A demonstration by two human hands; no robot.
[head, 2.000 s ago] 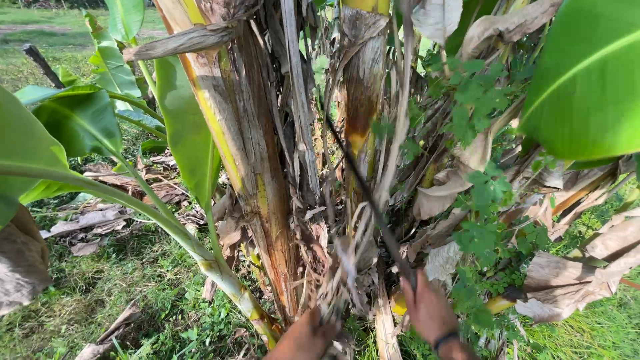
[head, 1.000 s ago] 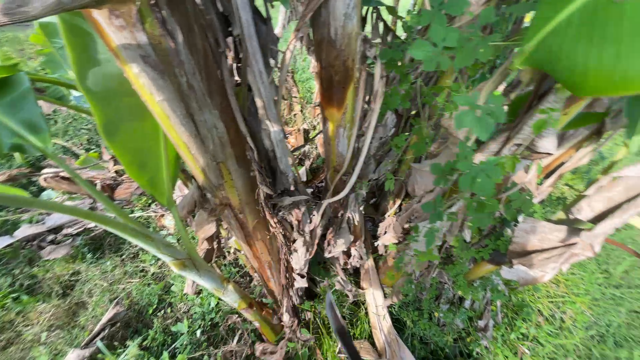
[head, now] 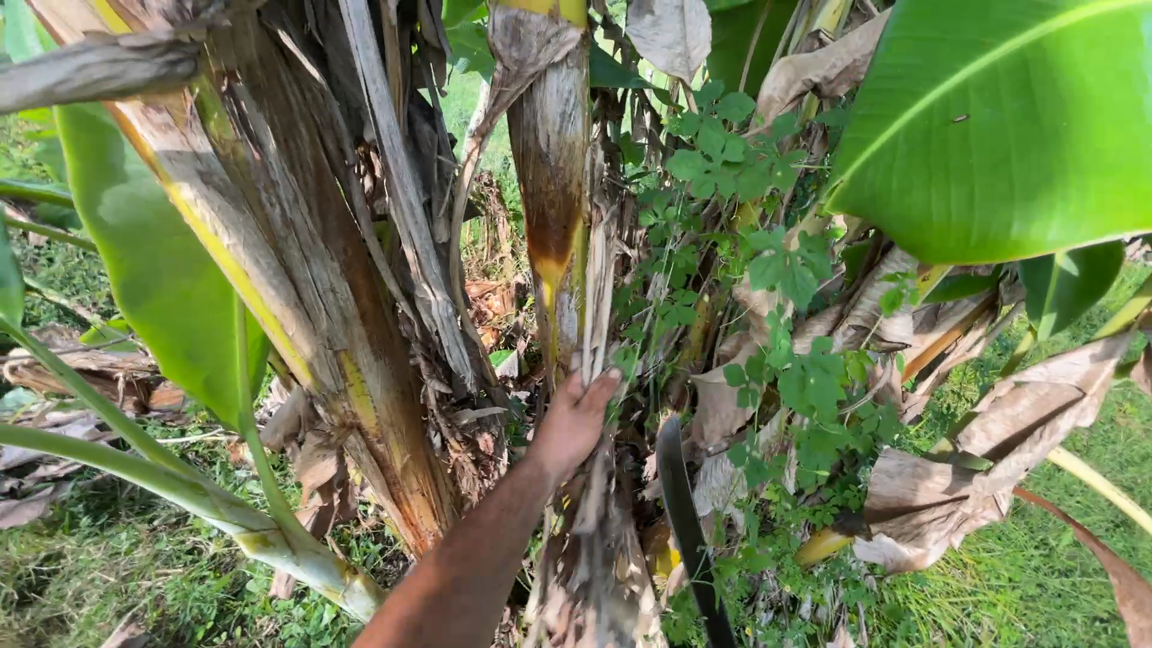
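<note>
My left hand (head: 576, 418) is closed around a bundle of dry banana leaf strips (head: 596, 297) hanging beside the middle banana stem (head: 551, 180). Right of that hand, the dark curved blade of a machete (head: 686, 531) points upward from the bottom edge, its tip near the dry leaves. The machete's handle and my right hand lie outside the view. A thicker banana stem (head: 306, 270) with brown, peeling sheaths leans on the left.
A green vine (head: 792, 360) climbs through dry leaves on the right. A broad green banana leaf (head: 999, 126) hangs at upper right. A young banana shoot (head: 225, 522) slants across the lower left. Curled dry leaves (head: 972, 486) stand at the right over grass (head: 1062, 585).
My left hand, out of view one second ago, now grips the dry strips. The machete blade shows more fully than one second ago. My right hand, visible two seconds ago, is out of view.
</note>
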